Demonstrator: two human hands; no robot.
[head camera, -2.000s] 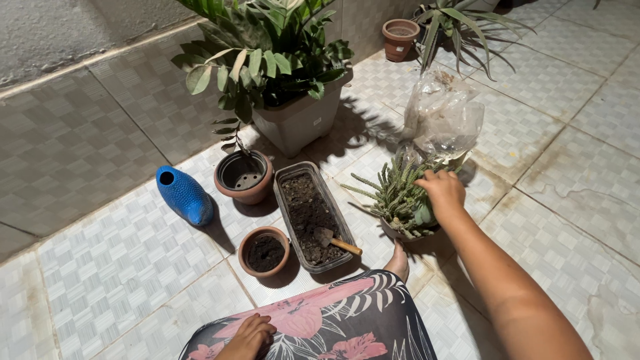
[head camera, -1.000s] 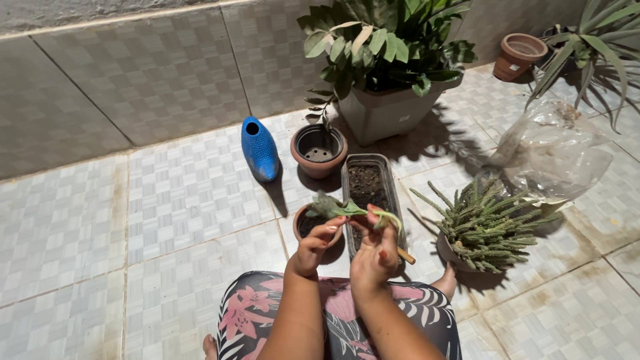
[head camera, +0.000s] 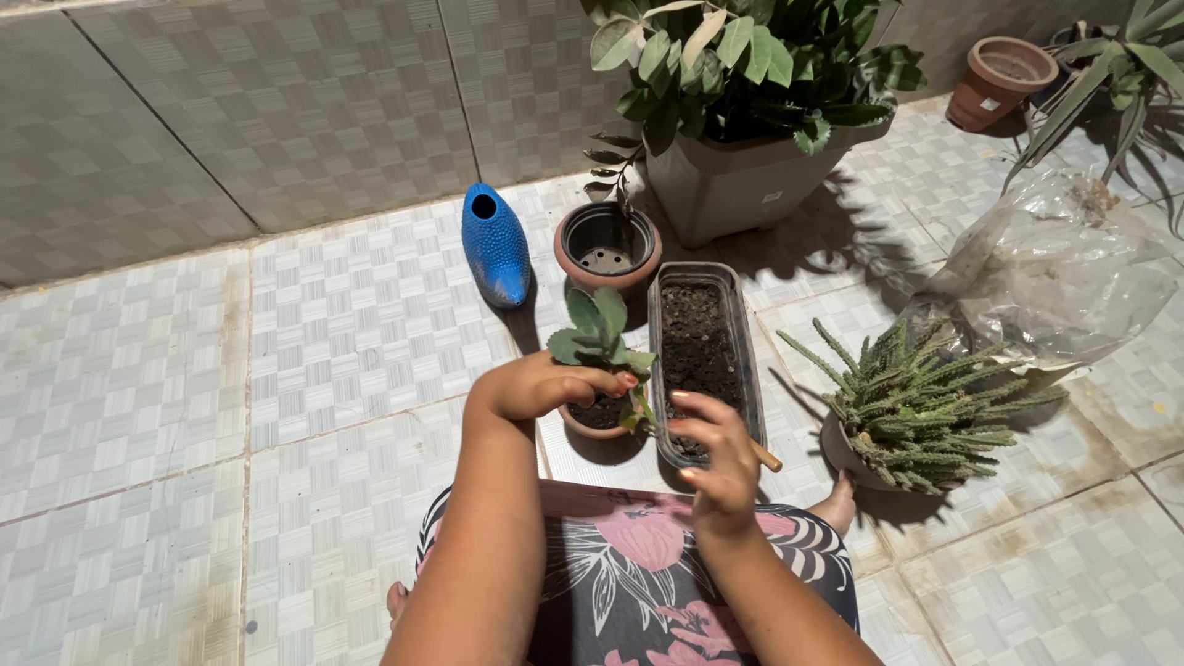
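Note:
A green leafy plant cutting (head camera: 597, 328) is pinched between the fingers of my left hand (head camera: 546, 384), its leaves pointing up and its lower end hanging to the right. It is over a small terracotta pot of dark soil (head camera: 594, 421), partly hidden by that hand. My right hand (head camera: 720, 458) has its fingers apart and holds nothing, above the near end of a long plastic planter with soil (head camera: 698, 324). A wooden handle (head camera: 766, 456) sticks out at the planter's near right corner.
A blue bird-shaped vessel (head camera: 497, 250) and a terracotta pot with a black inner pot (head camera: 608, 250) stand behind. A large potted plant (head camera: 754, 185) is at the wall. To the right are a potted succulent (head camera: 925, 407), a clear plastic bag (head camera: 1054, 277) and another terracotta pot (head camera: 999, 83).
The cutting, between both hands one second ago, is now in my left hand alone with its leaves upward. Two seconds ago my right hand was at the potted succulent and my left on the lap.

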